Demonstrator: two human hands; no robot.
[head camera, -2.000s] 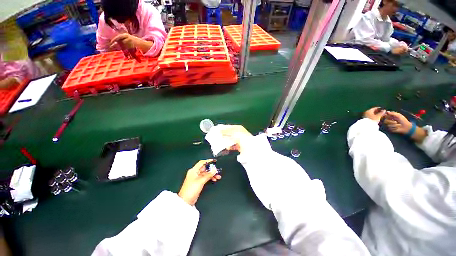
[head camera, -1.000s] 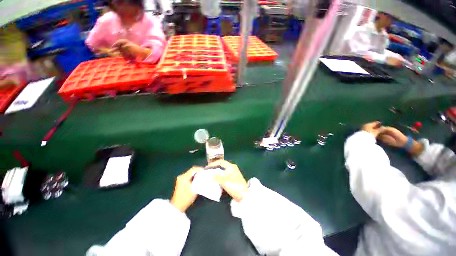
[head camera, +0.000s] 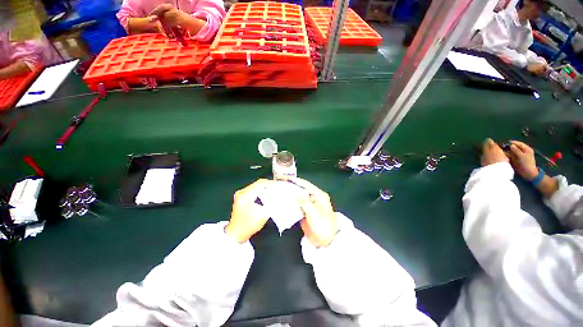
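Note:
My left hand (head camera: 249, 207) and my right hand (head camera: 318, 211) are together at the middle of the bench. Between them they hold a crumpled white wiping cloth (head camera: 281, 205), one corner hanging down. A small dark bit shows at my left fingertips, probably part of a watch head; the rest is covered by cloth and fingers. The solvent bottle (head camera: 284, 165) stands open just beyond my hands. Its pale round lid (head camera: 267, 148) lies at its upper left.
A black tray (head camera: 128, 182) with white wipes is at left, near clustered watch heads (head camera: 78, 200). More watch heads (head camera: 385, 161) lie by the metal post (head camera: 409, 83). Orange-red trays (head camera: 265, 45) are stacked beyond. A neighbour's sleeves (head camera: 511, 217) are at right.
Two seconds ago my right hand held the cloth at the bottle and my left held a watch head apart. My hands have since come together around the cloth. The view has shifted slightly.

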